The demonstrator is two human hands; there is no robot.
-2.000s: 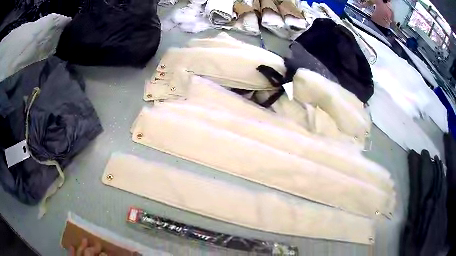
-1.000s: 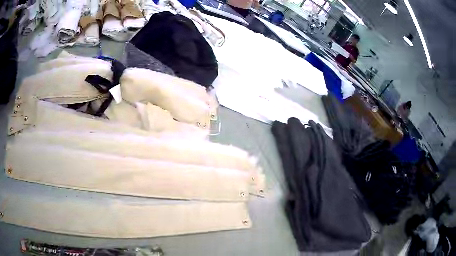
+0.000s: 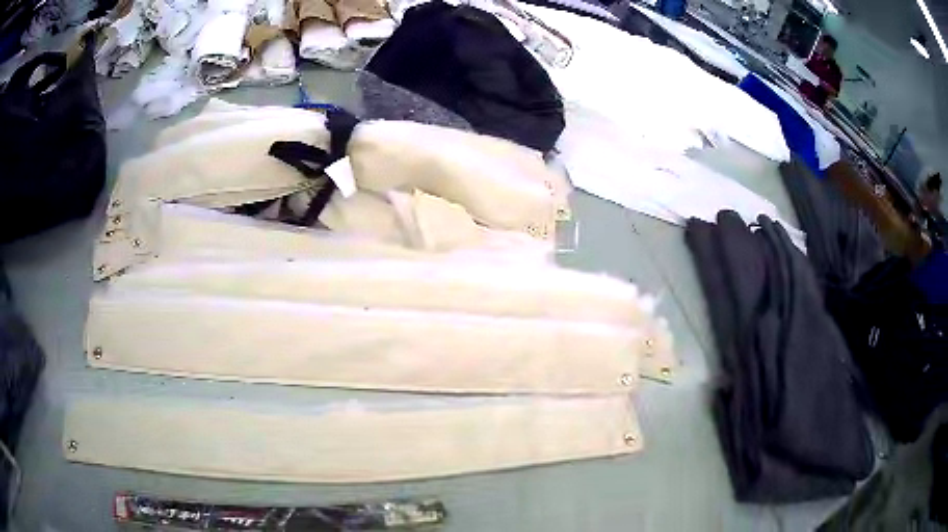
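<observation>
Neither of my hands is in view. A long cream strip [image 3: 353,439] with a small snap at each end lies flat nearest me. A stack of similar strips [image 3: 364,338] with fuzzy white edges lies just beyond it. A narrow dark printed package [image 3: 275,515] with a red left end lies at the bottom edge. A cream strip bundle [image 3: 447,171] with a black tie [image 3: 301,156] and a small white tag [image 3: 340,178] lies behind the flat strips.
Dark folded fabric [image 3: 774,364] lies on the right. A black cloth bundle [image 3: 473,68] and white and tan rolls [image 3: 272,57] are at the back. White sheets [image 3: 644,135] lie back right. A black bag [image 3: 52,156] stands left. A person [image 3: 826,73] is far right.
The view has swung right, then partly back left. The hand and brown-and-white piece seen at the bottom left two seconds ago are out of view. The strips look unmoved on the table.
</observation>
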